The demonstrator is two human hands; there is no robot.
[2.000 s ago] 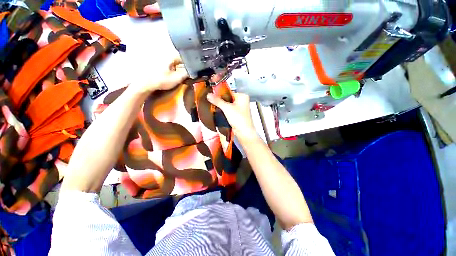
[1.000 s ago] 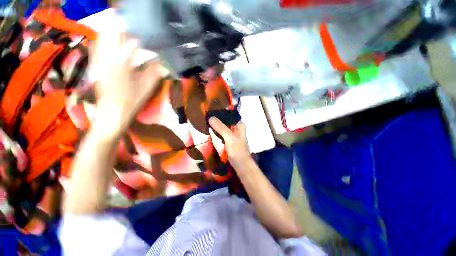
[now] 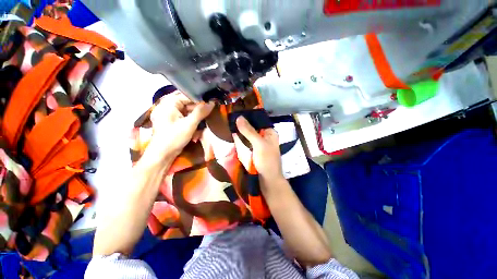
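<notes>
The camouflage panel (image 3: 204,188) in orange, pink, brown and cream hangs from under the sewing machine head (image 3: 305,27) toward my lap. My left hand (image 3: 177,122) pinches the panel's upper edge just left of the presser foot and needle area (image 3: 231,98). My right hand (image 3: 261,144) grips a black webbing strap (image 3: 252,120) at the panel's right edge, thumb on top, just below the needle area. Orange edging (image 3: 257,204) runs down the panel's right side. The needle tip and the exact seam are hidden by the machine head and my fingers.
A heap of camouflage and orange pieces (image 3: 52,141) lies on the left of the white table (image 3: 122,90). A small black-framed item (image 3: 96,102) lies beside it. A green cylinder (image 3: 418,93) and an orange strip (image 3: 383,60) are at the machine's right. A blue cloth-covered bin (image 3: 425,201) stands lower right.
My left hand has come back from the left to the panel's edge by the needle. My right hand has moved from the panel's top edge down onto the black strap. The camera view has shifted.
</notes>
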